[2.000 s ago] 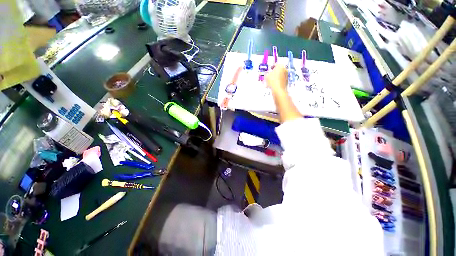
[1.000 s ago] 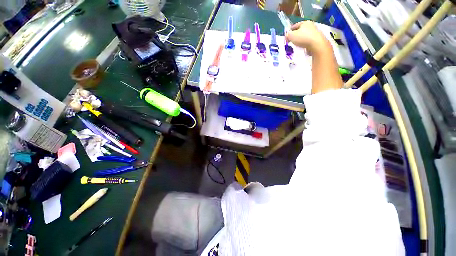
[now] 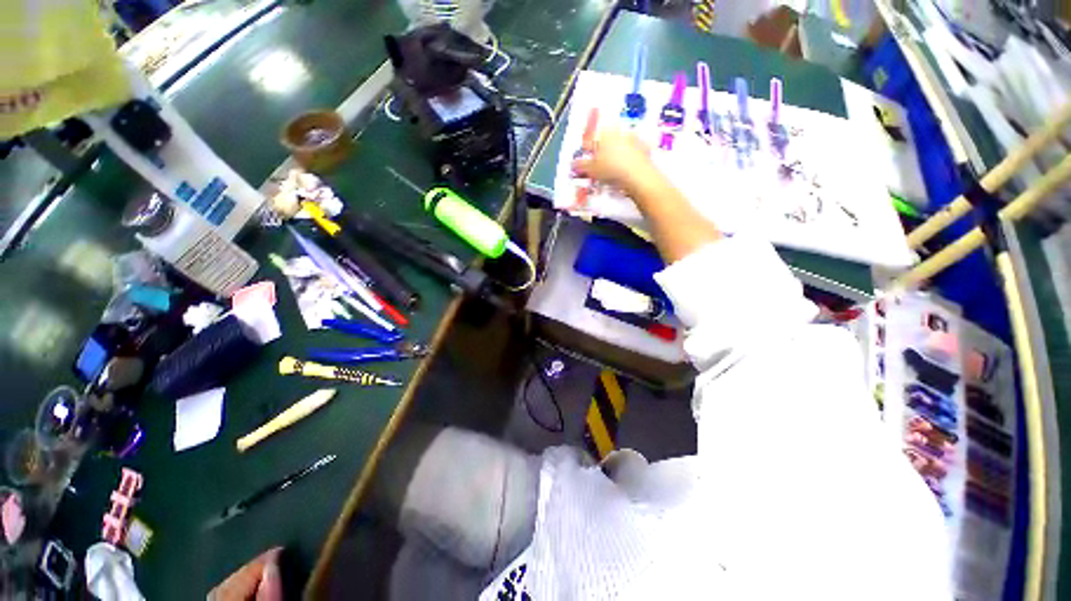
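My right hand reaches over the white sheet on the side table. Its fingertips are at the orange-strapped watch and cover its face; whether they grip it is unclear. A blue-strapped watch lies to its right, then a magenta-strapped one and several more in a row. My left hand shows only partly at the bottom edge, over the green bench, and its hold cannot be seen.
On the bench lie tweezers, a cream stick, a yellow screwdriver, blue-handled pliers and a green tool with a cable. Black equipment stands near the bench edge. Wooden poles cross at right.
My right hand has moved left from the far right end of the watch row to the orange-strapped watch. Part of my left hand has come into view at the bottom edge.
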